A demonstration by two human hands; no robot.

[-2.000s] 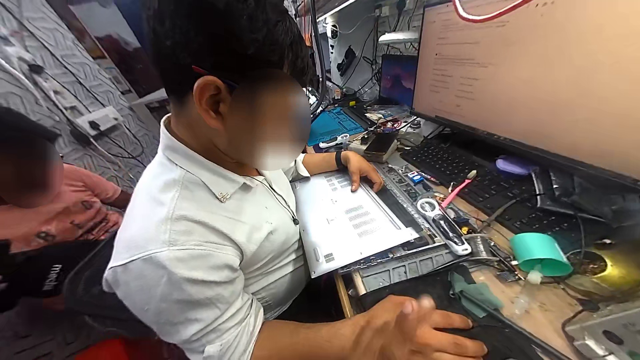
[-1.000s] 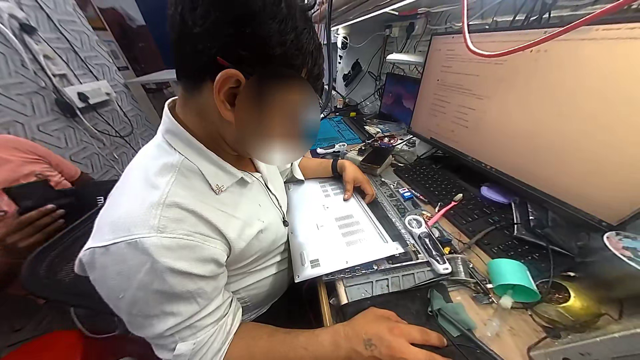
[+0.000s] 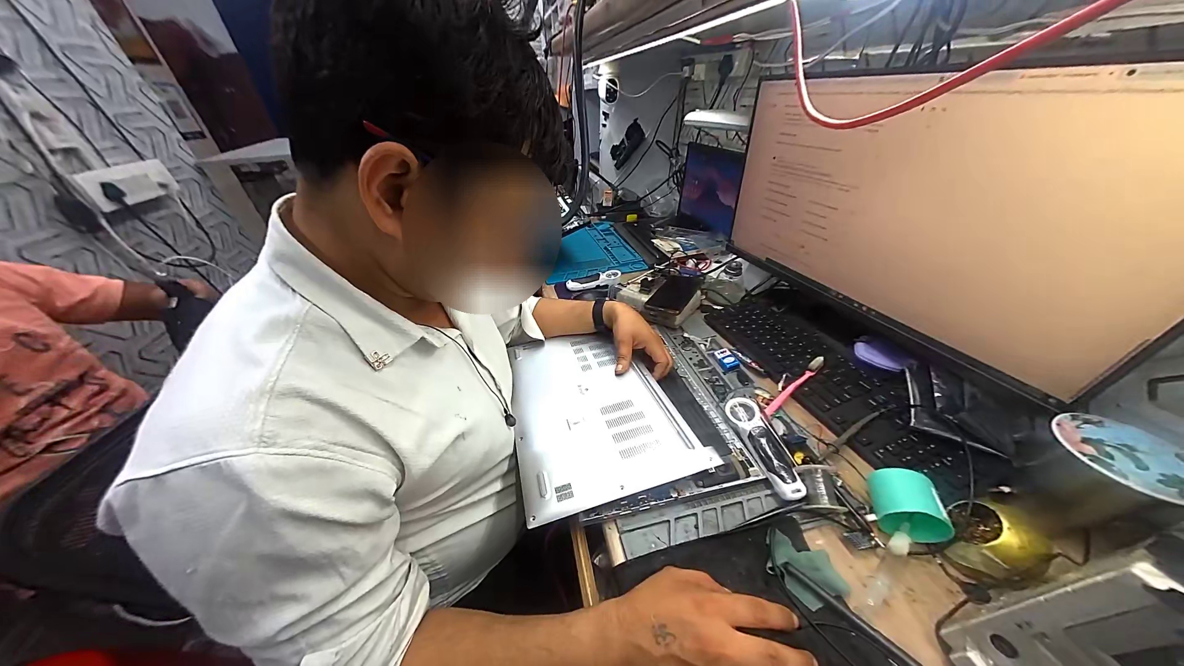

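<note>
Neither my left hand nor my right hand is in view. Beside me, a person in a white shirt [image 3: 277, 444] sits at the bench. That person's left hand [image 3: 640, 340] rests on the upper edge of a silver laptop bottom cover [image 3: 578, 439], which has vent slots and lies slightly askew over an open laptop chassis [image 3: 708, 416]. The person's right hand [image 3: 698, 624] lies palm down on a black mat [image 3: 661, 560] near the front edge. Whether anything is under that palm cannot be told.
Right of the laptop lie a white-and-black handled tool [image 3: 768, 449], a pink brush [image 3: 794, 387] and a solder wire spool [image 3: 818, 486]. Further right are a black keyboard [image 3: 814, 370], a teal cup [image 3: 911, 504] and a large monitor [image 3: 962, 222]. Another person [image 3: 60, 361] is at far left.
The co-worker's right hand, raised and blurred two seconds ago, has come down onto the mat. Their left hand stays on the cover. The view has shifted somewhat.
</note>
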